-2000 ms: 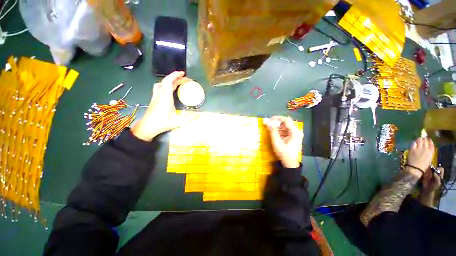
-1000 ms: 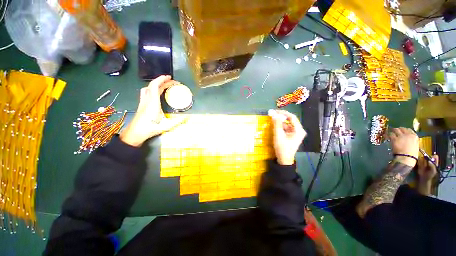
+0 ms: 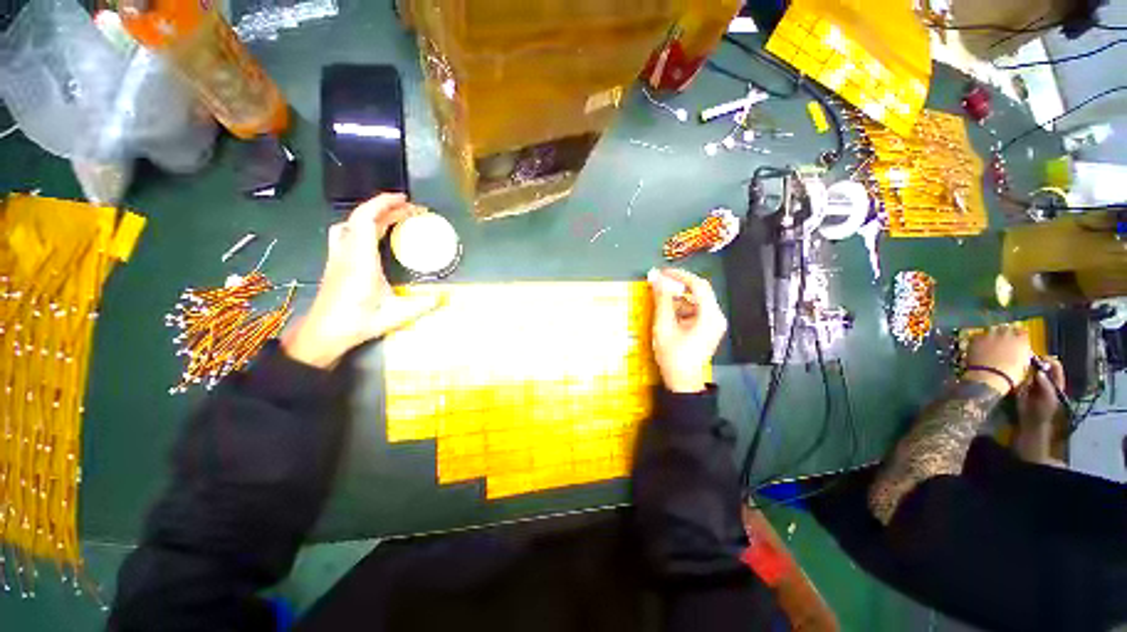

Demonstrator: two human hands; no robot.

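Observation:
My left hand (image 3: 350, 294) holds a small round tub (image 3: 424, 245), pale cream inside, at the upper left corner of the yellow-orange flexible circuit sheet (image 3: 525, 426). The sheet lies flat, with a stepped lower edge and strong glare in its upper middle. My right hand (image 3: 686, 331) is at the sheet's upper right corner, thumb and fingers pinched together around something tiny and white-tipped, mostly hidden by the fingers.
Wired strips (image 3: 43, 383) lie far left, twisted lead wires (image 3: 229, 327) left of my left hand. A phone (image 3: 363, 136) and cardboard box (image 3: 531, 74) are behind. A black box with cables (image 3: 772, 272) stands right. Another person's tattooed arm (image 3: 933, 438) works at the right.
The whole view has shifted, so bench things appear further left. My left hand still holds the tub; my right hand stays at the sheet's upper right. The other person's hand has moved.

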